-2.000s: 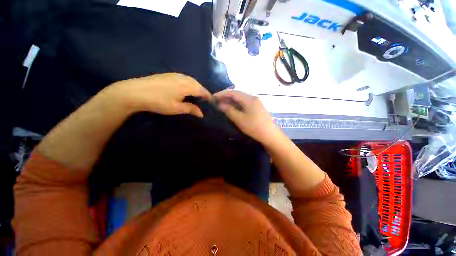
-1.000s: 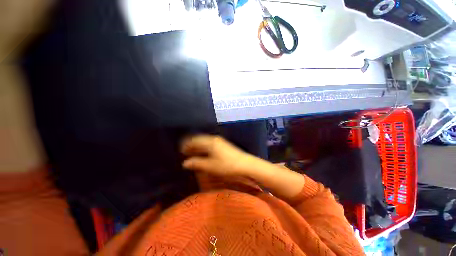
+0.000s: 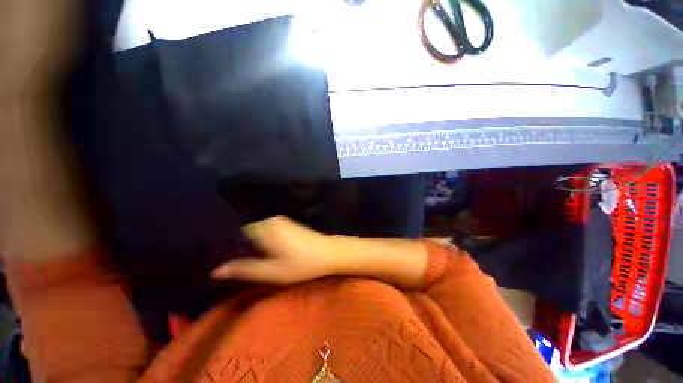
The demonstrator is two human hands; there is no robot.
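Note:
Black cloth [image 3: 255, 105] spreads over the white machine bed at upper left, shiny under the lamp, and hangs over my lap. My right hand [image 3: 277, 250] is at the cloth's lower part, near my belly. Its thumb points left and its other fingertips are partly lost in the dark cloth, so its grip is unclear. My left forearm is large and blurred along the left edge, reaching up; the hand itself is out of the picture. Scissors [image 3: 455, 30] with orange-brown and dark green loops lie on the bed, blades cut off by the top edge.
A grey ruler strip [image 3: 487, 137] runs along the bed's front edge. A red slotted basket [image 3: 636, 247] holding dark cloth pieces [image 3: 599, 262] stands at lower right. A thin curved wire shows above its rim. The needle area is outside the top edge.
Since the earliest frame, my hands have parted; my right hand has moved down and left. My left arm has swung up along the left edge. The view has shifted down, and the cloth lies differently.

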